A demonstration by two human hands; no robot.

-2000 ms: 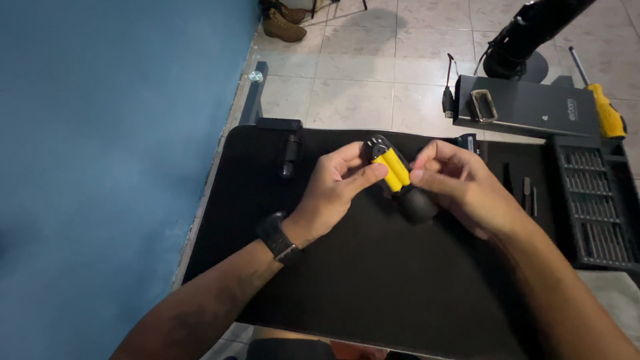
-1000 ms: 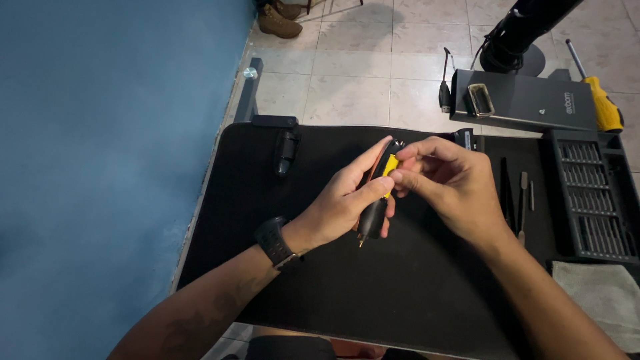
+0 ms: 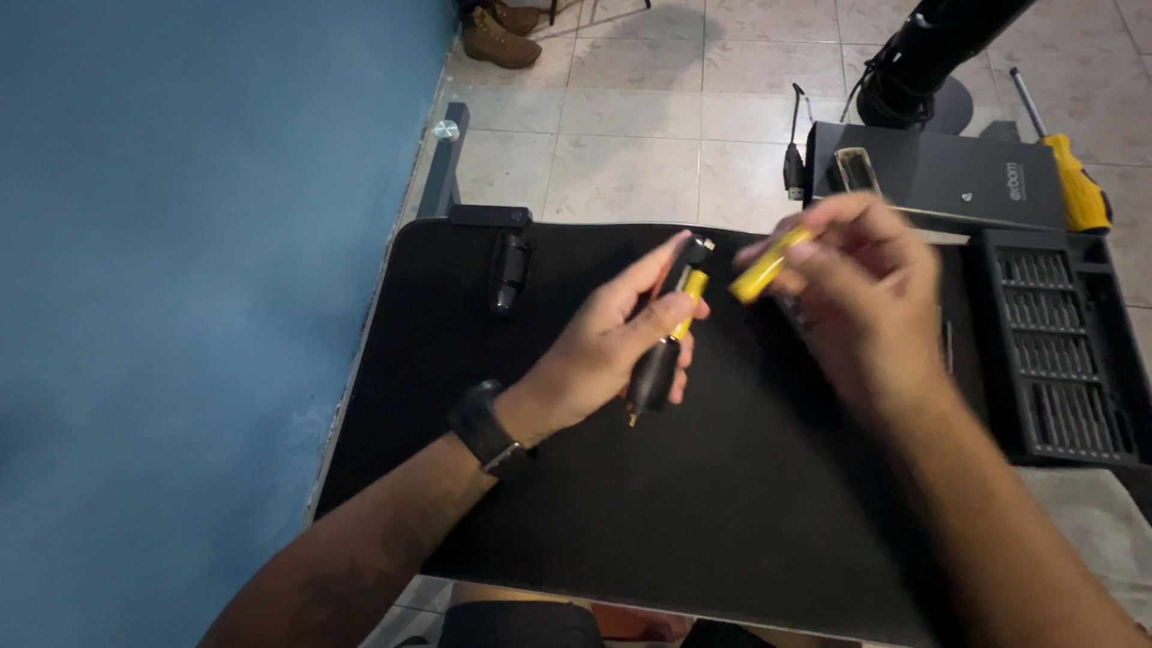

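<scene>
My left hand (image 3: 621,337) grips a slim black handheld device (image 3: 655,373) with a small metal tip at its lower end. A yellow battery cell (image 3: 691,301) shows in the device's open side, partly under my thumb. To the right, my right hand (image 3: 850,279), blurred, pinches a second yellow cell (image 3: 769,265) between thumb and fingers, apart from the device. Both hands are above the black desk mat (image 3: 720,504). The far side of the device is hidden by my left fingers.
A black object (image 3: 510,270) lies at the mat's back left. On the right are a precision bit case (image 3: 1062,351), a dark box (image 3: 936,175) with a small metal-rimmed part (image 3: 857,171), a yellow-handled screwdriver (image 3: 1075,184), a cable (image 3: 794,166) and a grey cloth (image 3: 1084,522). A blue wall borders the left.
Two yellow cells sat side by side in the device two seconds ago; one is now out, in my right hand, which has moved right, away from the device. My left hand still holds the device.
</scene>
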